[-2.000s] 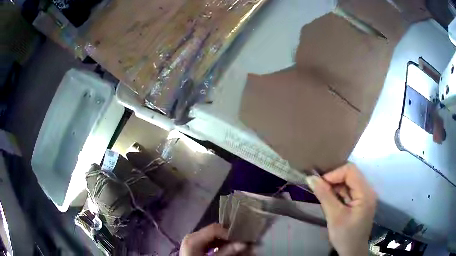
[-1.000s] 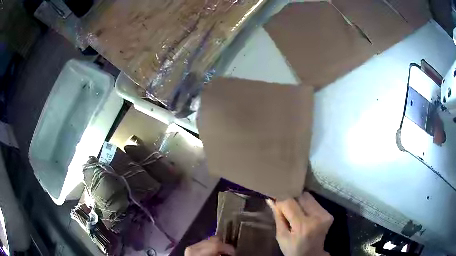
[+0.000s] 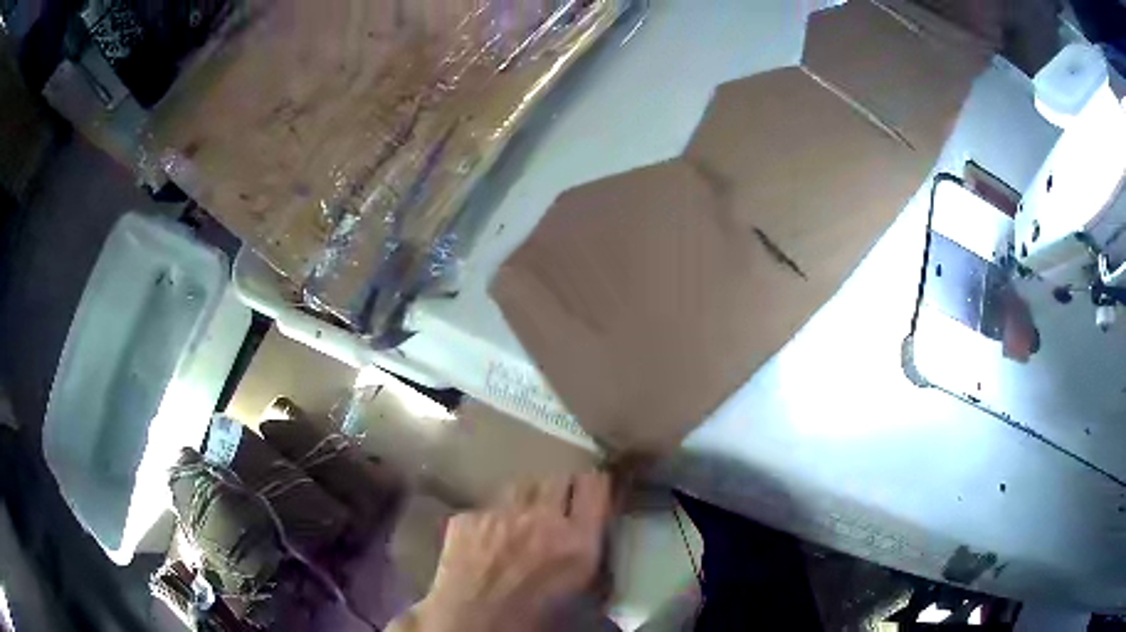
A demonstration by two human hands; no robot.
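Brown cloth pieces with angled corners (image 3: 630, 284) lie in a joined row on the white table, reaching to the upper right. The near piece narrows to a corner at the table's front edge. My left hand (image 3: 531, 543), blurred, comes in from the bottom, its fingers closed at that corner. Its fingertips and what lies under them are hard to make out. A pale, blurred shape (image 3: 661, 562) is just right of the hand. The stack of cut pieces cannot be made out. My right hand cannot be made out.
The white sewing machine (image 3: 1074, 185) and its metal plate (image 3: 963, 290) are at the right. A film-covered brown board (image 3: 333, 136) is at the upper left. A white tub (image 3: 130, 370) stands at far left. Tied brown bundles (image 3: 229, 525) lie at lower left.
The single piece held over the table's front edge is no longer there; the joined row now reaches the front edge. My left hand has moved up. My right hand no longer shows clearly.
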